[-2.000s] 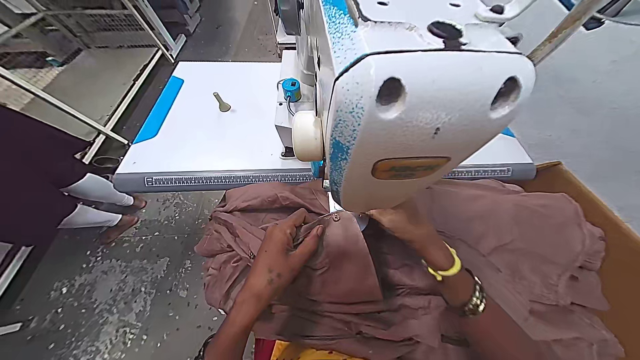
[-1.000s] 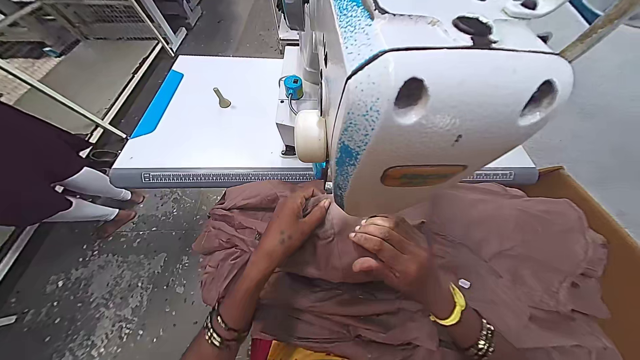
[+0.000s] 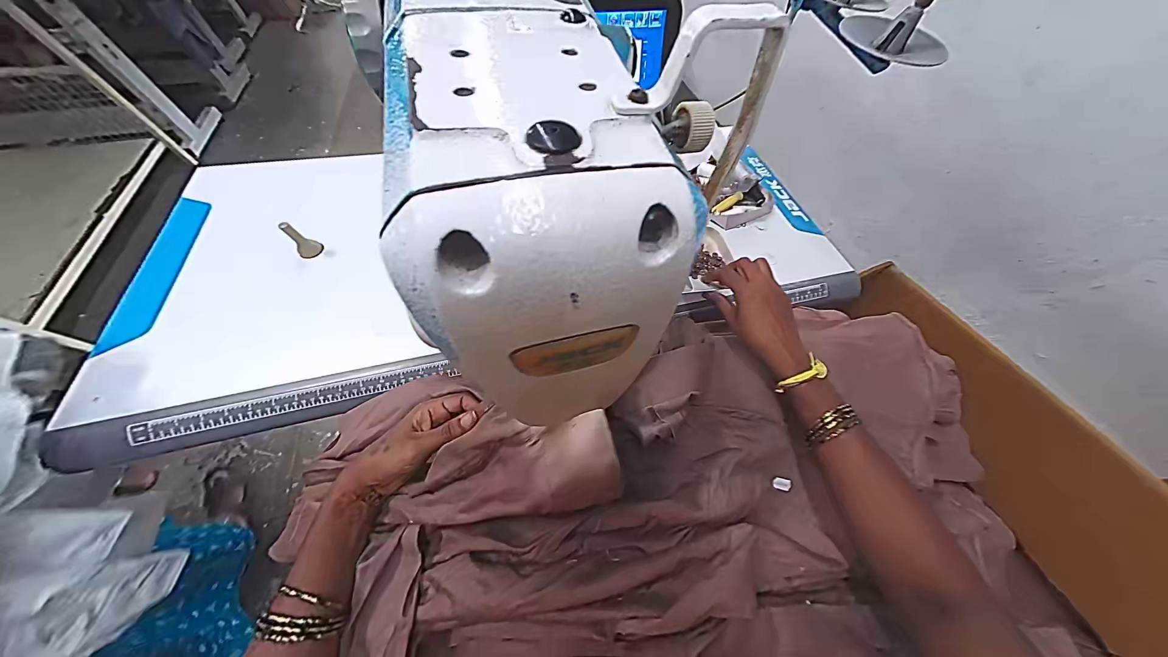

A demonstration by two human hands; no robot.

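A white Jack sewing machine point(image 3: 547, 237) with blue speckled edges stands in the middle, its head hiding the needle area. Brown cloth garments point(image 3: 639, 547) lie below it and spread along the front edge. My left hand point(image 3: 424, 443) pinches a fold of this cloth, left of the machine head. To the right of the head, the fingers of my right hand point(image 3: 753, 297) reach to a pile of small brown buttons point(image 3: 707, 263) in a dish; whether they hold one cannot be seen. A small white tag point(image 3: 782, 484) lies on the cloth.
A pale tool point(image 3: 301, 241) lies on the white table point(image 3: 274, 301), which has a ruler strip along its front. A small box point(image 3: 744, 208) with yellow and black items stands behind the buttons. A cardboard box wall point(image 3: 1049, 438) is at right. Blue patterned cloth point(image 3: 182, 584) shows lower left.
My right hand has left the cloth under the machine head and moved right to the buttons. My left hand stays on the cloth. The view has shifted.
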